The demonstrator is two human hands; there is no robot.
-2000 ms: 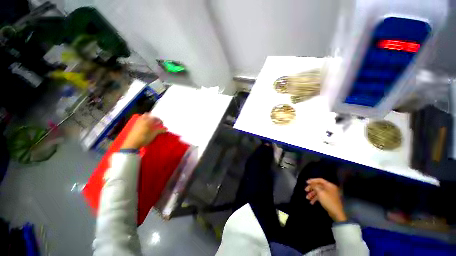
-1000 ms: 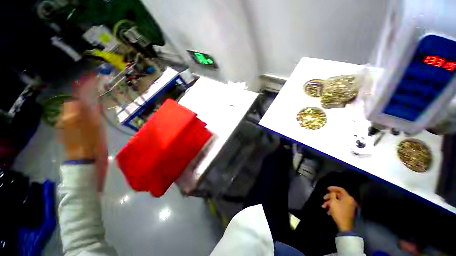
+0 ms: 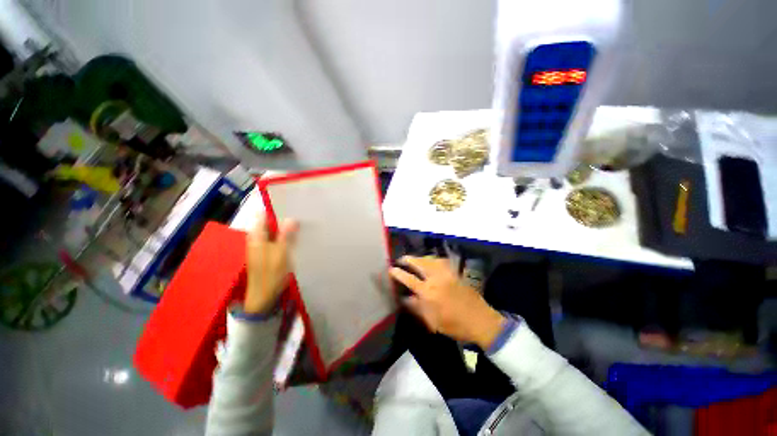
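Note:
A red-bordered panel (image 3: 336, 255) is held up in front of me, its pale grey back facing me. My left hand (image 3: 269, 266) grips its left edge, slightly blurred. My right hand (image 3: 443, 294) is at its right edge, fingertips touching or very near it; some fingers are hidden. A stack of red panels (image 3: 192, 319) lies at the left on the side table. The fastening press (image 3: 554, 94) stands over the bench with its blue keypad and red counter.
On the white bench (image 3: 409, 209) are dishes of gold bits (image 3: 447, 195) (image 3: 594, 207), a black mat (image 3: 652, 204) with an orange-yellow stick (image 3: 682, 207), and a black phone (image 3: 742, 194). A blue stool (image 3: 656, 385) with red panels (image 3: 741, 417) is low right.
My left hand has come back from the far left with a panel in it. My right hand has risen from my lap to the panel's right edge. The view has turned right.

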